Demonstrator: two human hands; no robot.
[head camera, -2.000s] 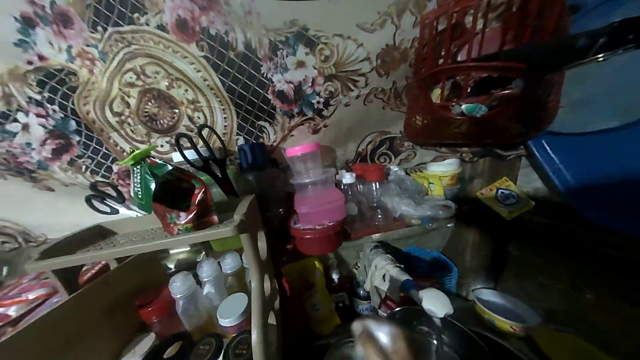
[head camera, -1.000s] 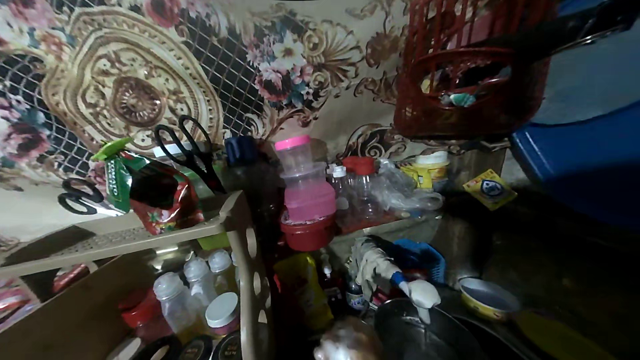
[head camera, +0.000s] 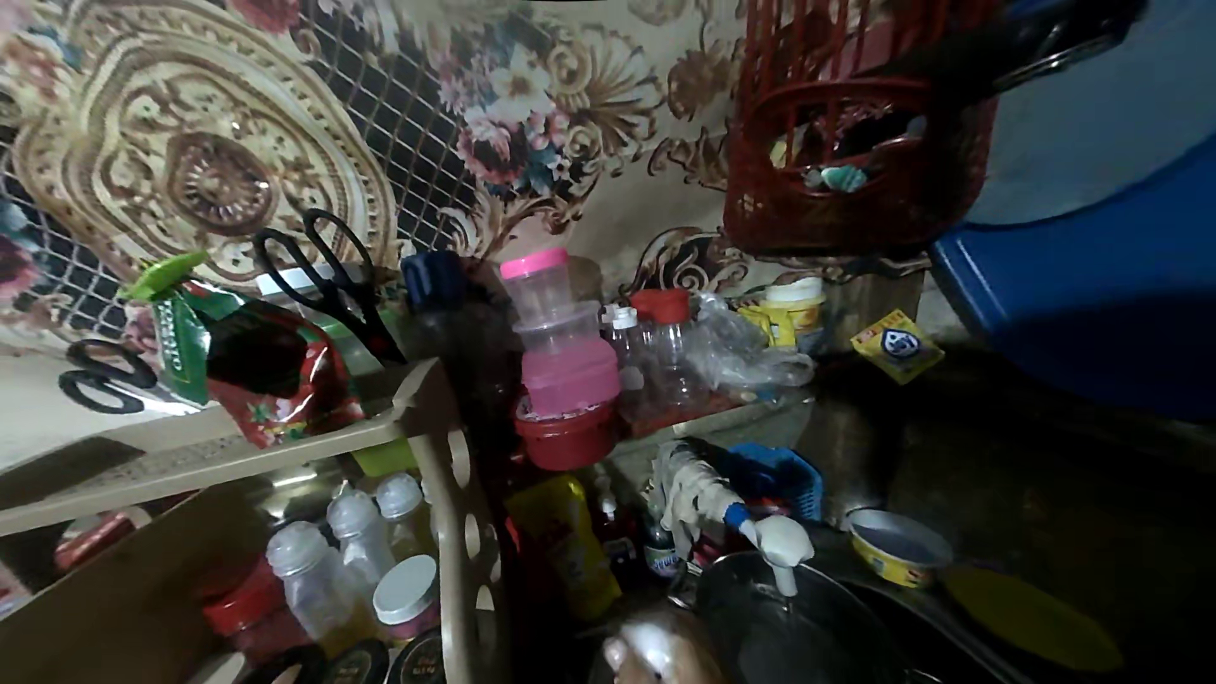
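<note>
A blurred hand (head camera: 662, 650), seemingly my right hand, is at the bottom edge, just left of a dark metal pot (head camera: 722, 608). Its fingers are too smeared to tell what they hold. My left hand is not in view. A white tap spout (head camera: 785, 543) with blue wrapping and a pale cloth (head camera: 698, 489) tied around its pipe points down over the pot. Clear liquid, apparently water, is in the pot. A yellow packet (head camera: 567, 546) stands behind the hand, and dark bottles (head camera: 662, 551) stand beside it.
A beige plastic rack (head camera: 456, 532) with jars and shakers stands at left, scissors (head camera: 323, 275) on top. Stacked containers (head camera: 570, 380) and bottles line the back ledge. A blue basket (head camera: 798, 480) and a small tub (head camera: 898, 551) are near the tap. A red basket (head camera: 855, 214) hangs above.
The hand has moved left from in front of the pot, and more of the pot's inside shows. The view has shifted slightly.
</note>
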